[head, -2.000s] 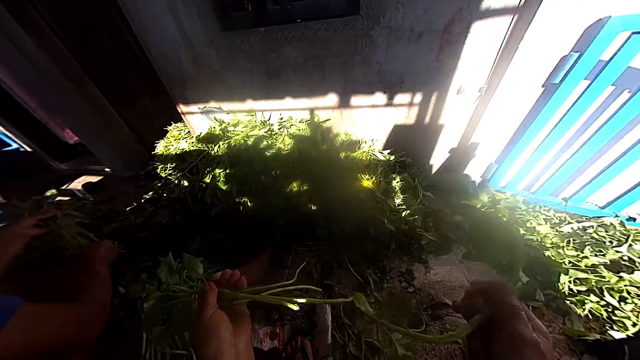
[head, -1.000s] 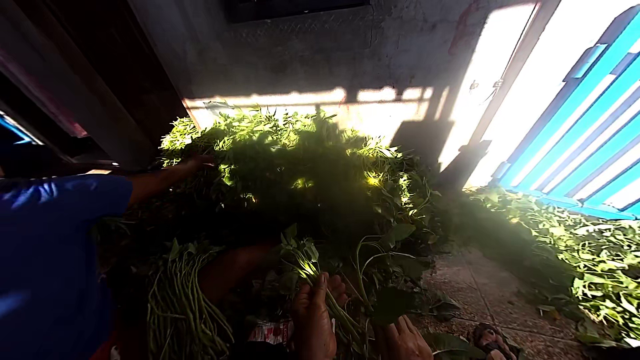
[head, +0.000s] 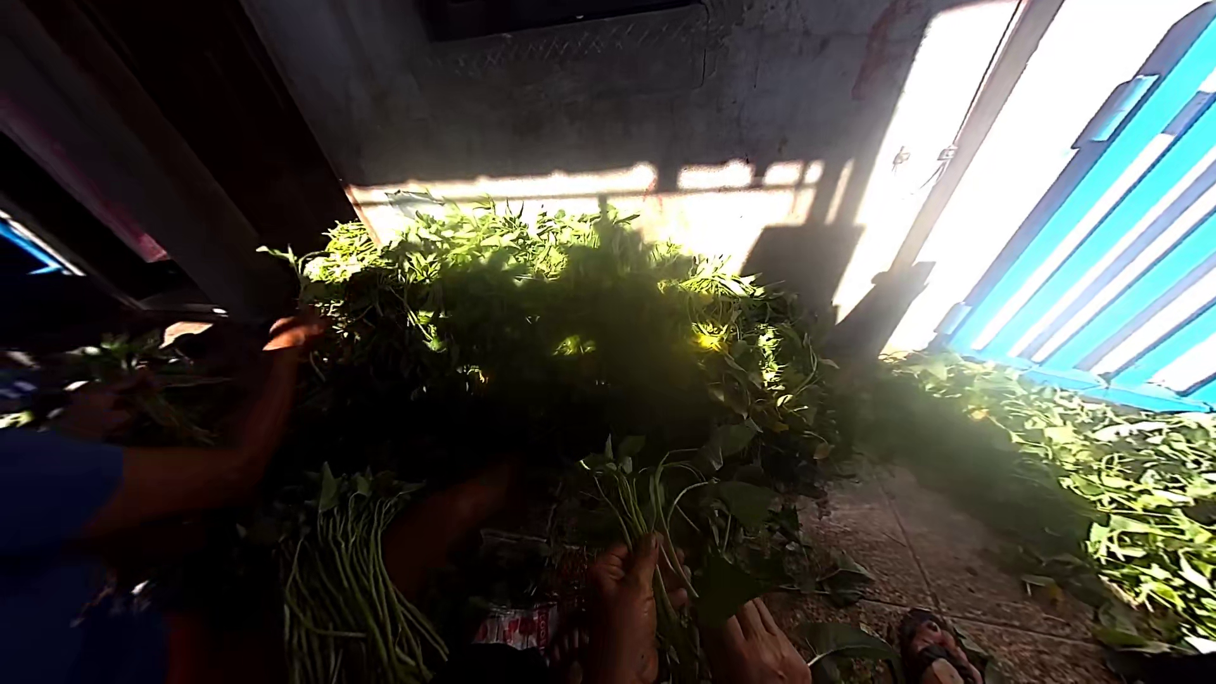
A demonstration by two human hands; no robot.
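Note:
My left hand (head: 627,594) is closed around a small bunch of leafy green stems (head: 635,503) at the bottom centre, with leaves pointing up and away. Just right of it, my right hand (head: 758,646) is at the lower part of the bunch, beside a broad dark leaf (head: 727,584); its fingertips are partly hidden by leaves. A bundle of long green stems (head: 347,579) lies to the left of my hands. Beyond both hands, a large heap of leafy greens (head: 532,275) spreads along the wall, partly sunlit and partly in deep shadow.
At the left, a person's arm (head: 204,475) in a blue sleeve reaches to the heap's left edge. More greens (head: 1140,513) cover the floor by the blue gate (head: 1092,285). Tiled floor (head: 874,560) shows between, with a foot (head: 936,646) at the bottom edge. A grey wall (head: 608,104) stands behind.
Two seconds ago my hands were wide apart along a long stem; now they are close together at the bunch. The other person's hand has moved from farther over the heap to its left edge.

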